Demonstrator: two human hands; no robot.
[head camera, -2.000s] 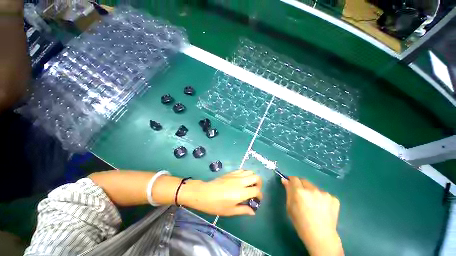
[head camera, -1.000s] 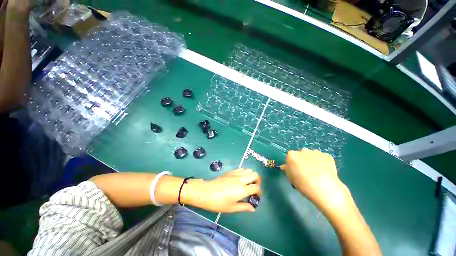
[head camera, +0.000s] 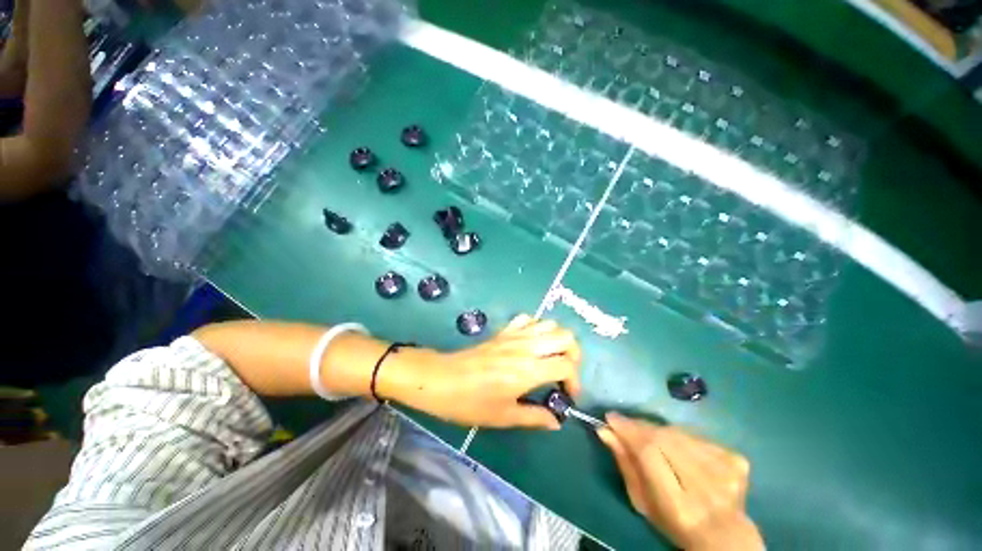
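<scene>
My left hand (head camera: 501, 371) holds a small black housing (head camera: 558, 403) at its fingertips, low over the green mat. My right hand (head camera: 684, 479) holds thin tweezers (head camera: 587, 418) like a pen, with the tip at that housing. Whether a tiny part is in the tip cannot be told. A small pile of pale metal contacts (head camera: 588, 312) lies just beyond my left hand, beside the thin white line. Several loose black housings (head camera: 433, 286) lie left of the line. One more black housing (head camera: 687, 386) lies beyond my right hand.
An empty-looking clear blister tray (head camera: 689, 215) lies across the wide white line (head camera: 646, 129) at the back. A pile of clear blister trays (head camera: 232, 118) is at the left. Another person's arm (head camera: 59, 108) is at the far left edge.
My right hand has moved back from the contacts pile to the housing in my left hand. The view has shifted. The housing beyond my right hand now shows fully.
</scene>
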